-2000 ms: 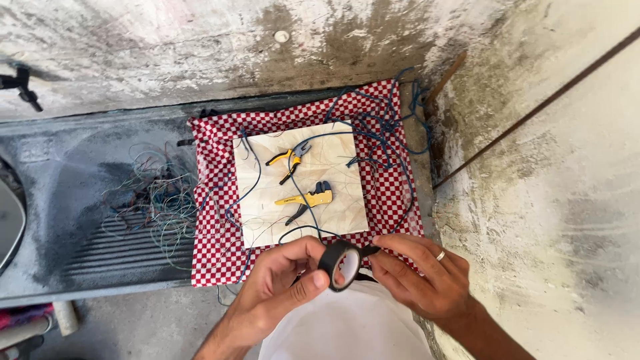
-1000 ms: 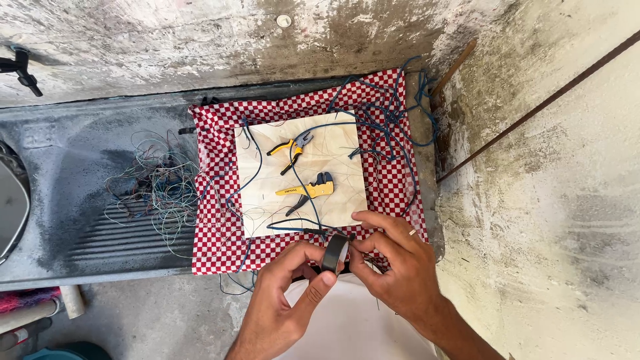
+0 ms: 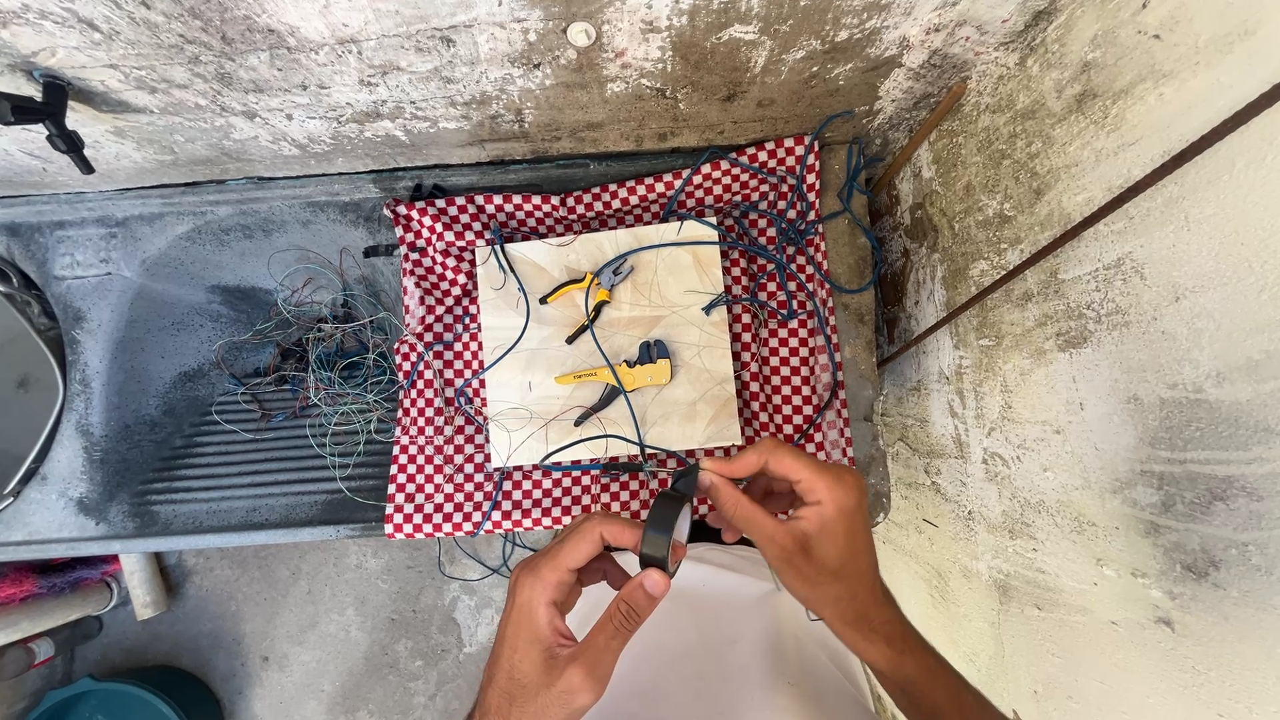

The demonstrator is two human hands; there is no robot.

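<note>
My left hand (image 3: 590, 600) grips a roll of black electrical tape (image 3: 661, 532) between thumb and fingers. A short strip runs up from the roll to my right hand (image 3: 790, 500), whose thumb and forefinger pinch it against a blue cable (image 3: 590, 467). Beyond my hands lies a pale tile (image 3: 690, 390). On it rest yellow-and-black wire strippers (image 3: 635, 375) and, farther back, combination pliers (image 3: 596, 294) with yellow-and-black handles. The cable loops across both tools. Where the tape meets the cable, my fingers partly hide the contact.
A red-and-white checked cloth (image 3: 440, 510) lies under the tile on a grey washing sink (image 3: 110, 450). Thin loose wires (image 3: 345, 370) are heaped on its ribbed part. Blue cables (image 3: 790, 235) tangle at the back right, near the wall (image 3: 1060, 400). A black tap (image 3: 50, 115) juts out at upper left.
The tape roll was up against the fingers of my right hand one second ago; now a strip spans the gap between it and that hand. The tools have stayed in place.
</note>
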